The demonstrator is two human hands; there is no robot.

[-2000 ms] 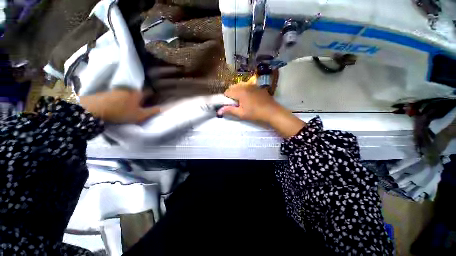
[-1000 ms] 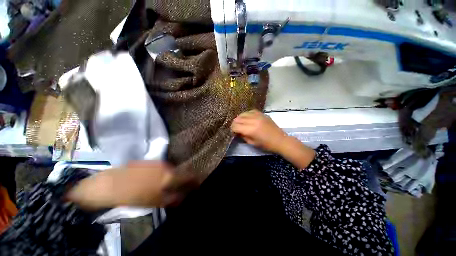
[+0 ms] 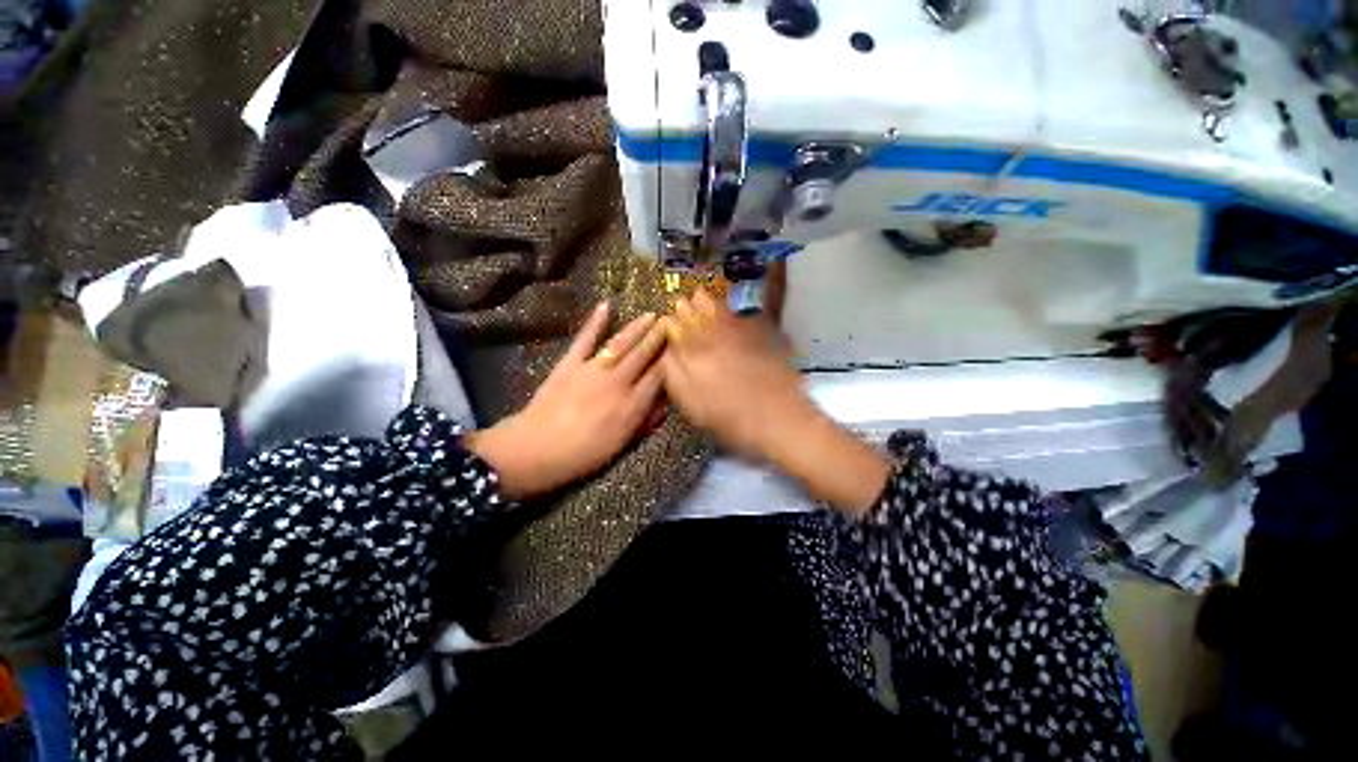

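A brown speckled garment panel point(image 3: 559, 558) lies brown side up over the bed and hangs past the table's front edge. My left hand point(image 3: 584, 405) lies on it with fingers spread, a ring on one finger. My right hand point(image 3: 730, 372), slightly blurred, presses on the cloth close beside it. Both hands' fingertips are just in front of the lit presser foot and needle point(image 3: 678, 277). The white sewing machine point(image 3: 923, 171) with a blue stripe stands above. The white backing point(image 3: 335, 320) of the piece is folded up at left. Neither hand visibly grips the cloth.
More brown cloth point(image 3: 149, 134) is heaped at left and behind. A tan taped patch point(image 3: 127, 410) is at the table's left. Dark snips point(image 3: 938, 238) lie under the machine arm. A layered bundle point(image 3: 1191, 506) hangs at the table's right end, beyond the marked front edge point(image 3: 923, 439).
The panel has turned from its white side to its brown side. My left hand has moved from the near edge up beside the needle, and my right hand has moved up to the presser foot.
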